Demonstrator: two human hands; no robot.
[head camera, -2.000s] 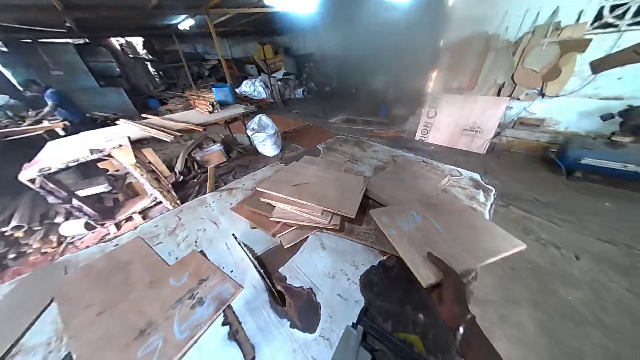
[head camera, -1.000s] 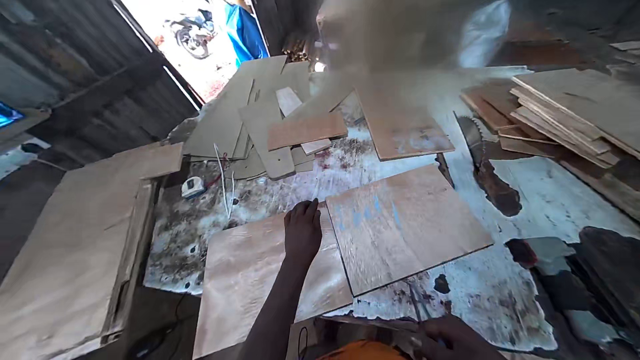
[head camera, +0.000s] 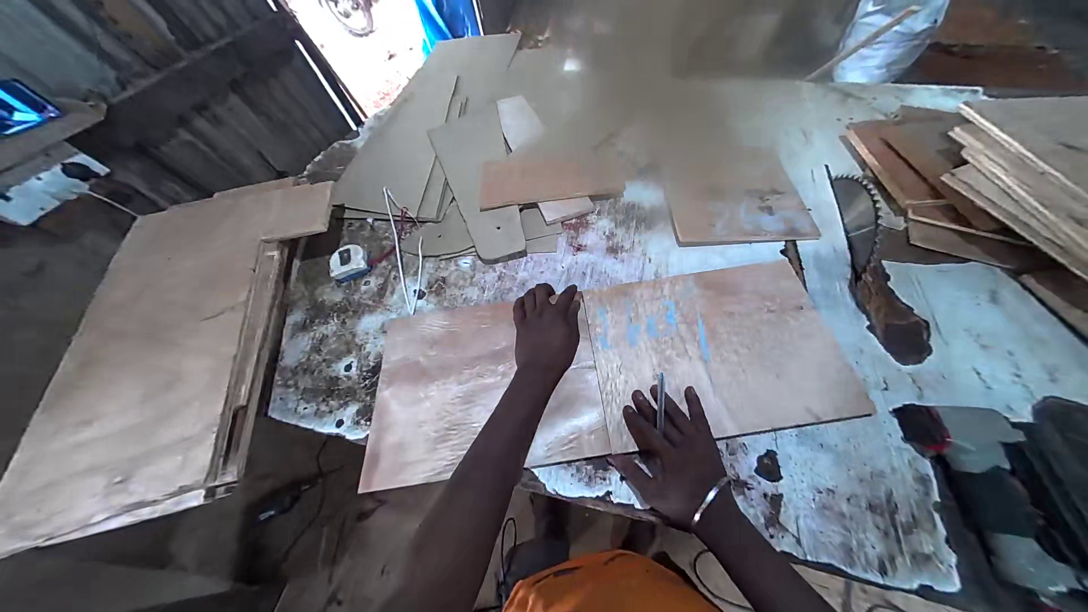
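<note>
Two thin plywood panels lie edge to edge on a stained worktable. My left hand (head camera: 546, 331) presses on the top of their seam, fingers curled at the far edge of the left panel (head camera: 450, 374). The right panel (head camera: 765, 340) bears blue handwritten marks. My right hand (head camera: 671, 450) rests spread near the seam's close end, with a slim pencil-like tool (head camera: 660, 401) between its fingers. Right of the panels lies a handsaw (head camera: 875, 272) with a dark wooden handle; a round toothed edge shows by its blade.
A tape measure (head camera: 348, 263) and a white cable (head camera: 399, 255) lie left. Board offcuts (head camera: 480, 187) cover the far side. Stacked plywood pieces (head camera: 1020, 187) stand at right, above a power tool (head camera: 977, 442). A large plywood sheet (head camera: 161, 340) is at far left.
The view has swung left since the oldest frame. Since one second ago, my right hand has moved from the near table edge onto the panels; my left hand stays at the seam's far end.
</note>
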